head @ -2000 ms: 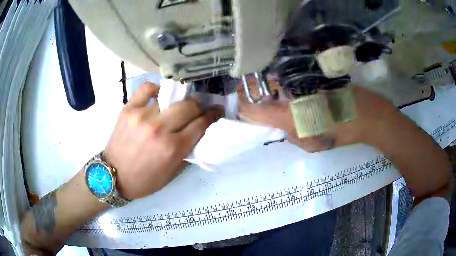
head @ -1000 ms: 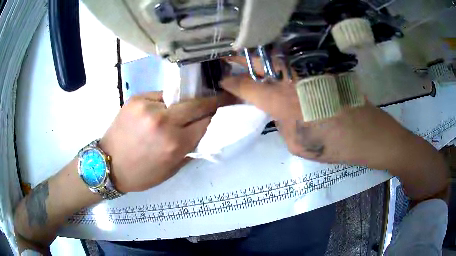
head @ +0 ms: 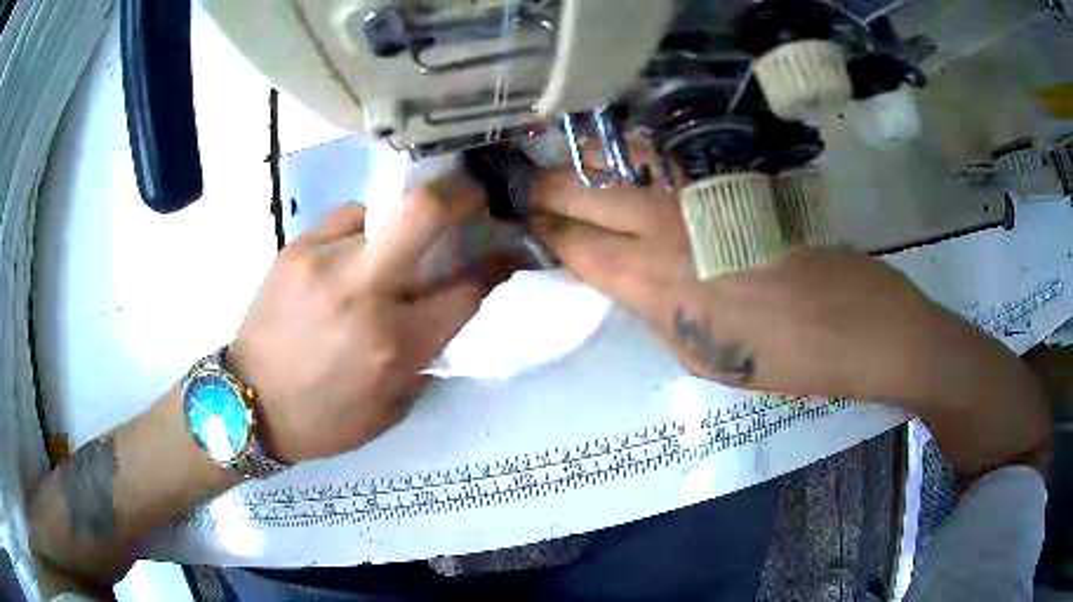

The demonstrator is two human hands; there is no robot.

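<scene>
A white cloth panel (head: 524,327) lies on the machine table in front of the presser foot (head: 504,182), between my two hands. My left hand (head: 353,312), with a watch on the wrist, grips the cloth at the left of the foot, its fingers bent and blurred. My right hand (head: 659,259) lies at the right of the foot, fingers stretched toward it under the machine head. Its fingertips are partly hidden by the foot and metal parts, so I cannot tell if they grip the cloth.
The cream machine head (head: 447,71) hangs above my hands, with ribbed tension knobs (head: 732,223) over my right hand. A black lamp stick (head: 160,106) stands at the left. A printed ruler (head: 530,476) runs along the table's front edge.
My left fingers have shifted up by the foot. My right hand has moved in from the right to beside the foot. The cloth between the hands looks smaller than before.
</scene>
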